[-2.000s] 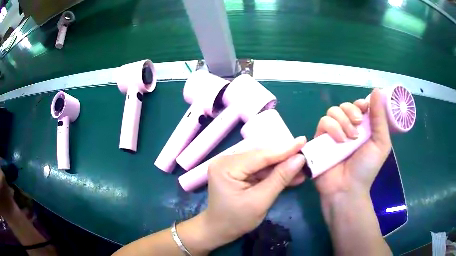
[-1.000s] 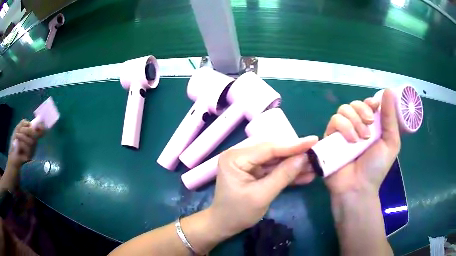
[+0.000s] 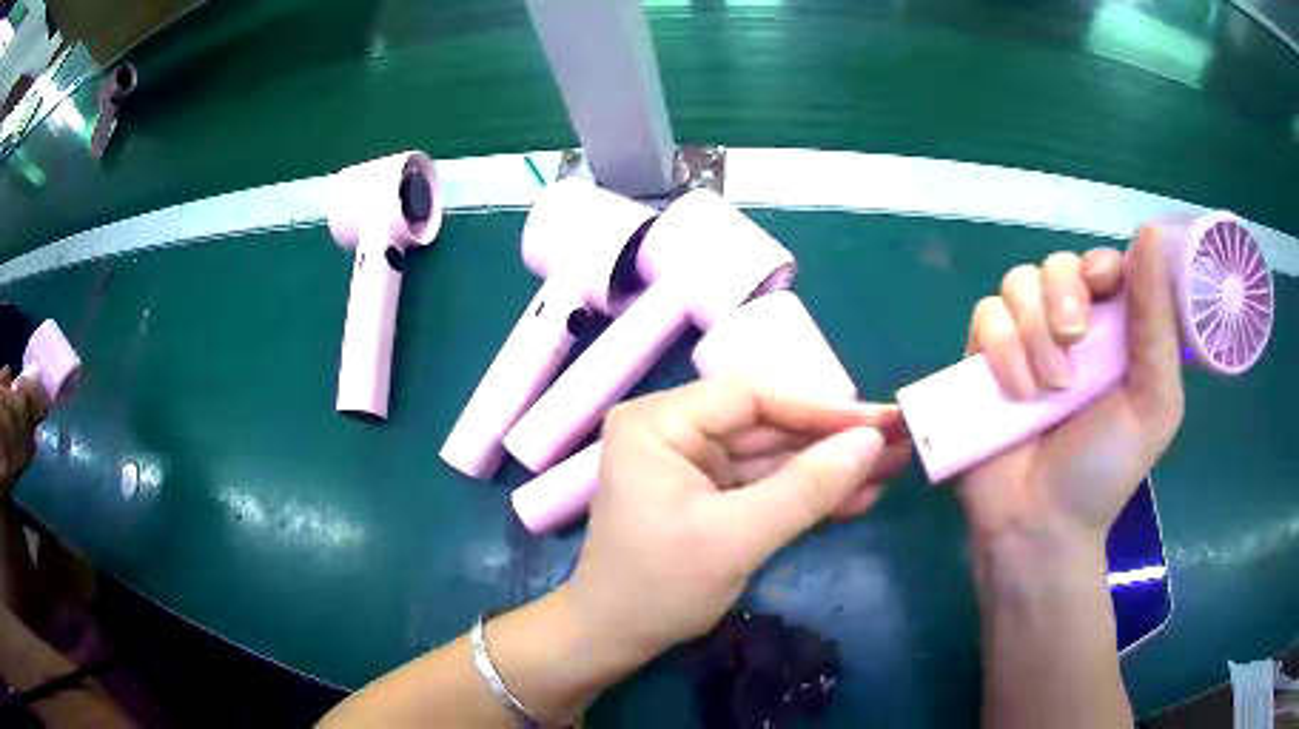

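My right hand (image 3: 1076, 378) is closed around the handle of a pale pink handheld fan (image 3: 983, 413). The fan's round spoked grille (image 3: 1229, 294) faces outward at the upper right, and the bottom end of its handle points left. My left hand (image 3: 712, 499), with a bracelet on the wrist, has thumb and index fingertips pinched together at that bottom end. Whether a small part is between the fingertips is hidden. A loose black heap (image 3: 769, 669) lies on the bench below my left hand.
Three pink fans (image 3: 613, 363) lie together behind my left hand, one partly covered by it. Another fan (image 3: 371, 306) lies further left. A glowing smartphone (image 3: 1140, 570) is beside my right forearm. A metal rail (image 3: 912, 190) and grey post (image 3: 606, 100) stand behind. A neighbour's hand (image 3: 17, 420) holds a pink piece.
Both my hands and the held fan have moved a little right. The black piece seen at the handle end a second ago no longer shows. The neighbour's hand picked up the far-left fan and moved left.
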